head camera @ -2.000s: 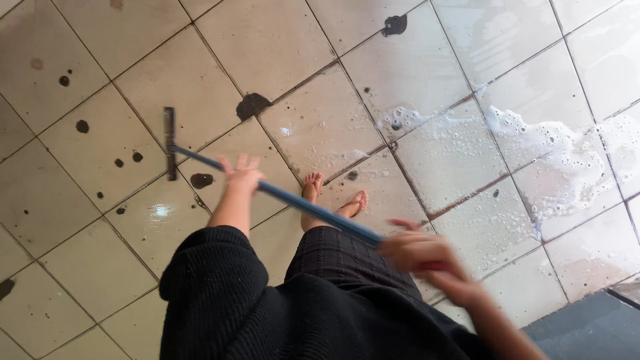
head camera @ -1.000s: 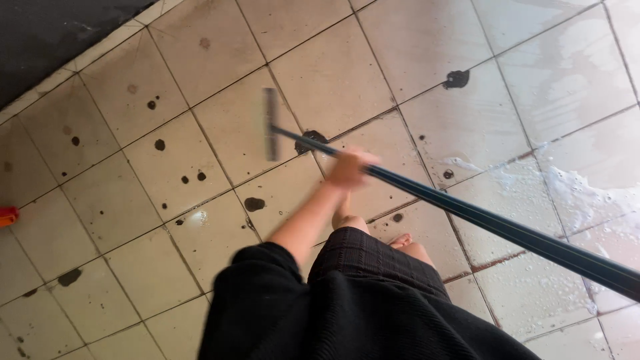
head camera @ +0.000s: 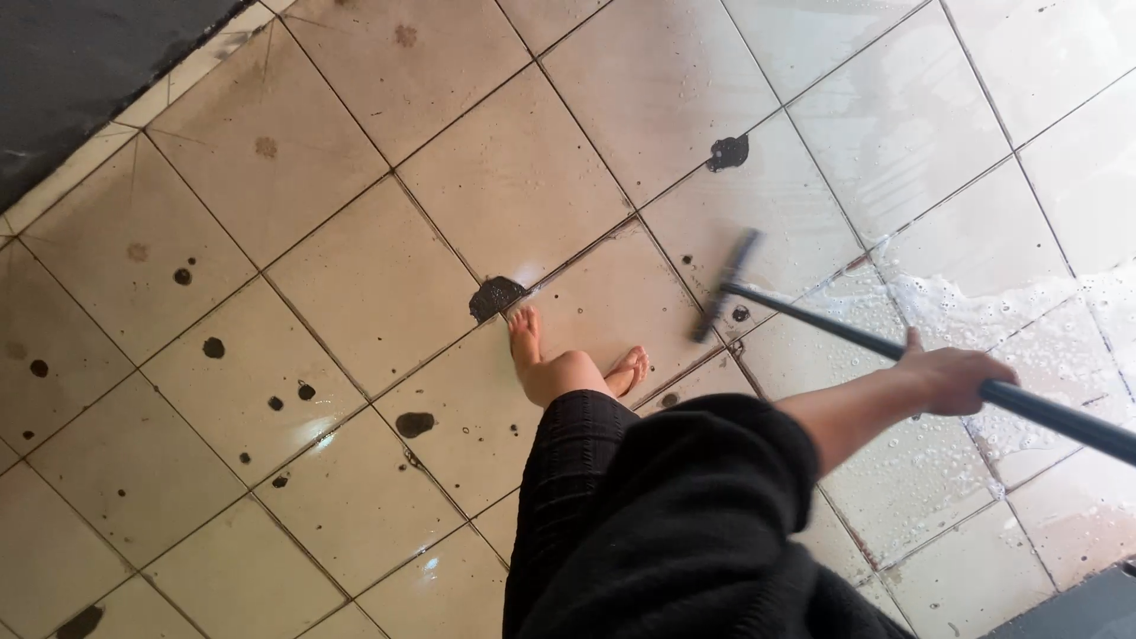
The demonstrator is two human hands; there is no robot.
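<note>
My left hand (head camera: 954, 380) is closed around the dark handle of a floor squeegee (head camera: 825, 329), partway along its length. The squeegee's narrow, slightly blurred head (head camera: 725, 286) lies over the tiled floor, at the left border of the soapy foam (head camera: 954, 302). The handle slants down to the right and leaves the view at the right edge. My right hand is out of view. My bare feet are on the tiles, left of the squeegee head.
Cream floor tiles (head camera: 524, 169) carry several black patches (head camera: 497, 298) and small dark spots. A dark wall or ledge (head camera: 80, 80) with a light tiled border stands at the upper left. A grey surface (head camera: 1078, 608) shows at the lower right corner.
The squeegee head has moved right across the floor, from near the large black patch to the foam's edge. My left hand has gone right with it. My right hand, seen two seconds ago, has left the view.
</note>
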